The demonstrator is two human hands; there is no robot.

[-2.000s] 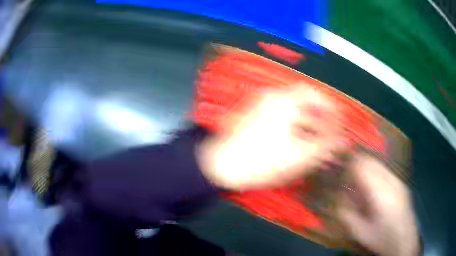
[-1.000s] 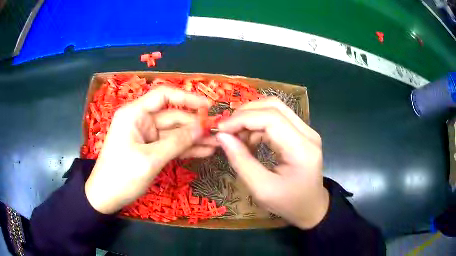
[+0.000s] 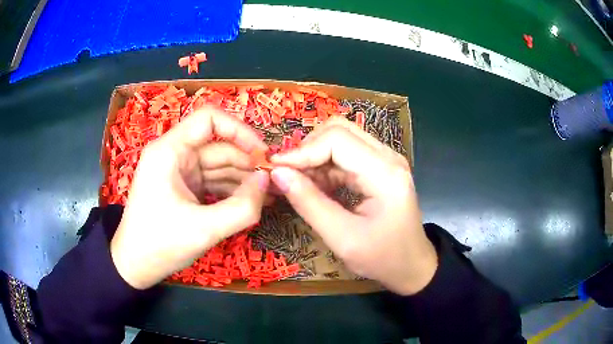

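A shallow cardboard tray [image 3: 322, 287] holds a heap of red plastic clips [image 3: 151, 111] at its left and upper part and thin metal screws [image 3: 383, 124] at its right. My left hand [image 3: 191, 195] is above the tray and pinches a small red clip [image 3: 263, 166] between thumb and fingers. My right hand [image 3: 356, 201] meets it fingertip to fingertip at the same clip. The fingertips hide most of the clip, and I cannot tell whether a screw is between them now.
A stray red clip [image 3: 193, 62] lies above the tray near a blue sheet [image 3: 134, 23]. A white strip [image 3: 376, 30] borders the green belt [image 3: 437, 17], with red pieces on it. A blue-grey cylinder [image 3: 581, 115] is at right.
The view has steadied since the first blurred frame. Since one second ago both hands have moved slightly left and their fingertips have closed together; the screw tip seen then no longer shows clearly.
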